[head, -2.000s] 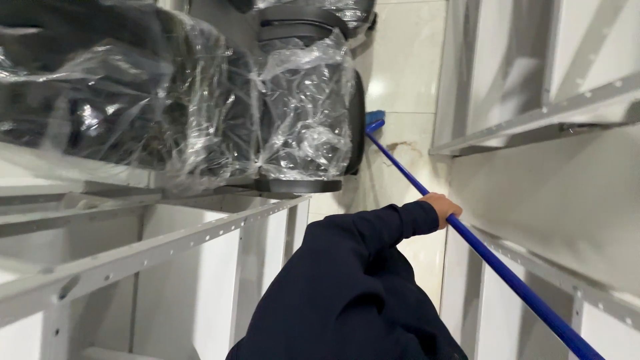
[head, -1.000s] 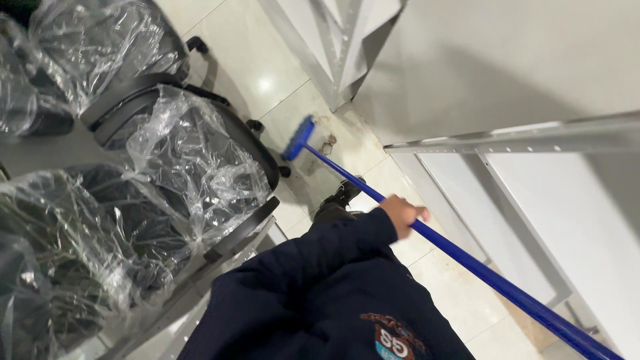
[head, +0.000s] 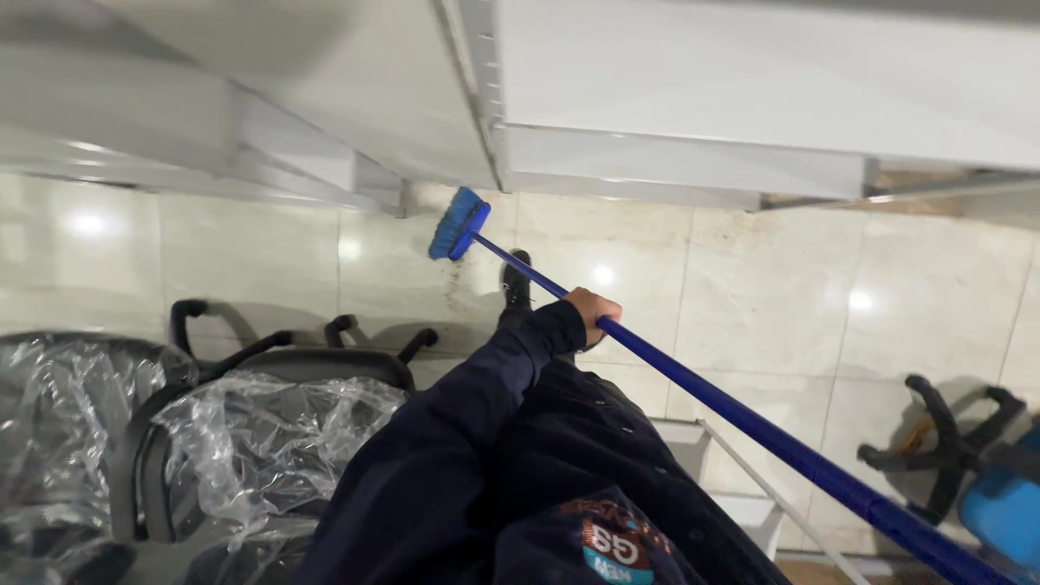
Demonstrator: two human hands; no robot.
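A broom with a blue plastic head and blue bristles (head: 459,223) rests on the tiled floor near the foot of the white metal panels. Its long blue handle (head: 731,398) slants down to the lower right and leaves the view. My left hand (head: 593,313), in a dark sleeve, is closed around the handle at mid-view. Dark debris marks (head: 457,292) lie on the floor just below the bristles. One black shoe (head: 517,280) shows beside the handle. My right hand is out of sight.
White metal shelving (head: 634,162) runs along the top. Black office chairs, one with a plastic-wrapped seat (head: 268,431), stand at lower left. A black chair base (head: 951,447) and a blue object (head: 1003,504) are at right. Another white metal frame (head: 756,479) stands at lower right.
The view has turned strongly. My left hand keeps its hold on the broom handle. The broom head has moved away from the chair it was beside and is now by the base of the panels.
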